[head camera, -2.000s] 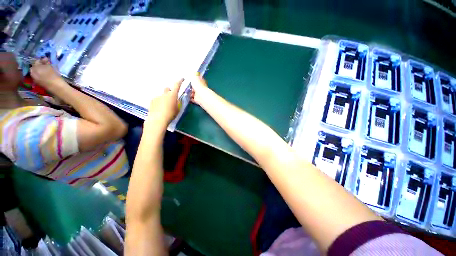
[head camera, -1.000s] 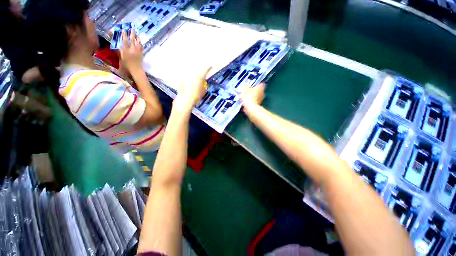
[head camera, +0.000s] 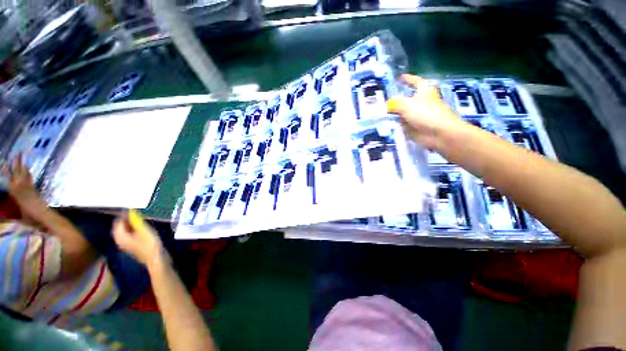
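Observation:
A clear carrier tray (head camera: 292, 223) with three rows of small white-and-black parts (head camera: 323, 119) is tilted up at the centre, its right side raised. My right hand (head camera: 427, 113), with yellow on the thumb, grips its right edge. My left hand (head camera: 137, 236), with yellow on a finger or thumb, is off the tray to the lower left, slightly blurred, and no part shows in it. Another filled tray (head camera: 549, 223) lies on the bench beneath and to the right, partly hidden by the raised one.
A white sheet or tray base (head camera: 117, 161) lies on the green bench at left. A person in a striped shirt (head camera: 51, 274) sits beside it. A metal post (head camera: 189, 51) stands behind. Red stools (head camera: 525, 274) are below the bench; stacked trays or sheets stand at upper right.
My hands have left the white sheet at left. A filled tray is now raised in my right hand, while my left hand is apart from it at lower left. The view has turned right.

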